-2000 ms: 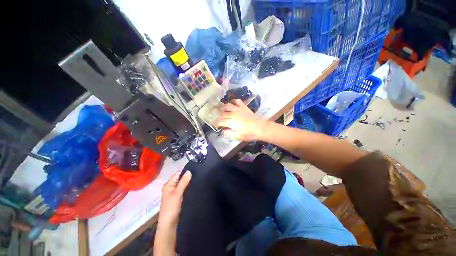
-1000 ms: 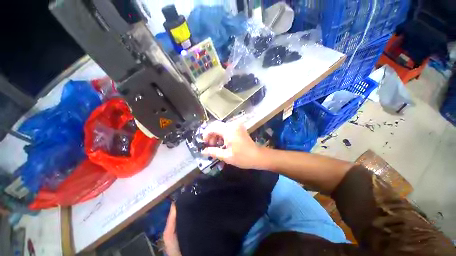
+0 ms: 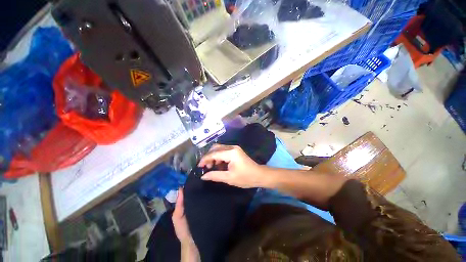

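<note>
A black garment (image 3: 217,204) lies bunched over my lap, just below the machine's silver needle plate (image 3: 207,132). My right hand (image 3: 230,166) is over the upper part of the garment, thumb and fingers close together at the cloth; a tiny dark piece shows near the fingertips, but whether they pinch it or the cloth is unclear. My left hand (image 3: 181,220) holds the garment's left edge, its fingers partly hidden by the cloth. The dark grey machine head (image 3: 138,46) with a yellow warning triangle stands above the plate.
An open beige tray (image 3: 225,64) with dark pieces sits right of the machine head. An open red plastic bag (image 3: 97,120) and blue bags (image 3: 25,97) lie left. The wood-edged bench (image 3: 306,59) crosses the view. Blue crates (image 3: 352,77) and a brown stool (image 3: 363,161) are at right.
My right hand has moved from the needle plate down to the garment. The cloth is now below the plate, and more of my left hand shows. The view has shifted downward and closer.
</note>
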